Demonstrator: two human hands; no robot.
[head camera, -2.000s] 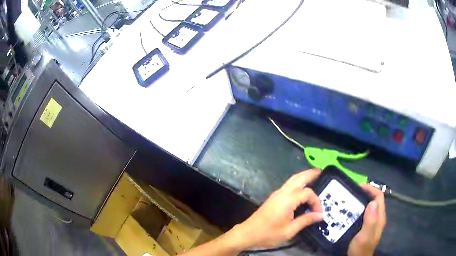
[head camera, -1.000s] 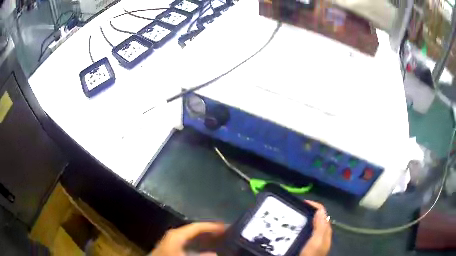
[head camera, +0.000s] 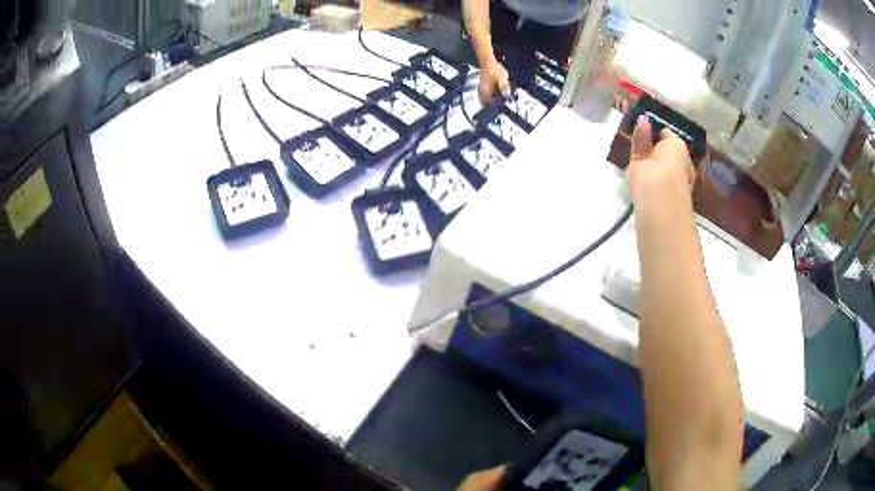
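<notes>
My right hand (head camera: 662, 158) reaches over the white machine top and grips a second black housing (head camera: 686, 127) at the red-brown fixture (head camera: 744, 206). My left hand (head camera: 484, 478) is at the bottom edge, mostly cut off, its visible fingers on the left side of a black square housing with a white face (head camera: 580, 462). The rest of that hand is hidden. A dark cable (head camera: 561, 268) runs across the machine top towards my right wrist.
Several black housings (head camera: 248, 198) with cords lie in two rows on the white tabletop (head camera: 240, 307). Another person's hand (head camera: 494, 84) touches the far units. The blue-panelled machine (head camera: 547, 355) stands under my right forearm. A cardboard box (head camera: 125, 446) is at lower left.
My right hand has left the near housing and gone up to the fixture, gripping another one. The near housing is lower in view. The view has shifted; another person's hand now shows.
</notes>
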